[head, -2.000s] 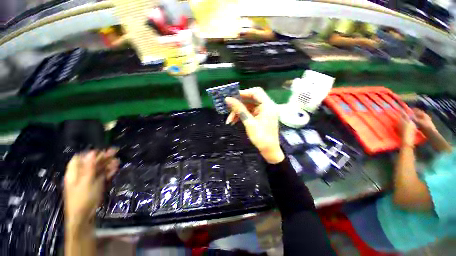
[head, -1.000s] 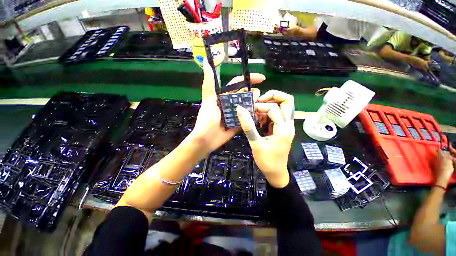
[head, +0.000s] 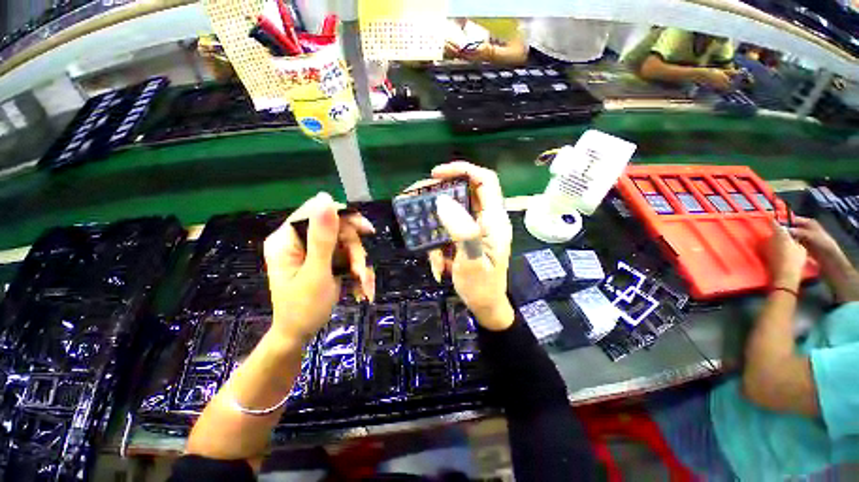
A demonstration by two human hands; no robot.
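Observation:
My right hand (head: 478,247) grips a small dark keypad (head: 429,218) with a grid of keys, thumb on its face, above the middle blister tray. My left hand (head: 316,264) is raised to its left, apart from it, with fingers curled; a dark patch shows between the fingers, and I cannot tell if it is a held part or the tray behind. The shiny black blister tray (head: 363,353) with phone-shaped pockets lies below both hands. Glare hides which pockets are filled. The black housing is not clearly visible.
Keypad stacks (head: 544,266) and pale-edged open frames (head: 636,306) lie at right, below a white fan (head: 556,221). A neighbour's hands work at a red tray (head: 702,240). Another black tray (head: 71,311) lies left. A tool cup (head: 316,94) stands beyond the hands.
My hands were together at a black housing and keypad; they have moved apart, the left leftward and down. The housing no longer shows clearly. The view has shifted.

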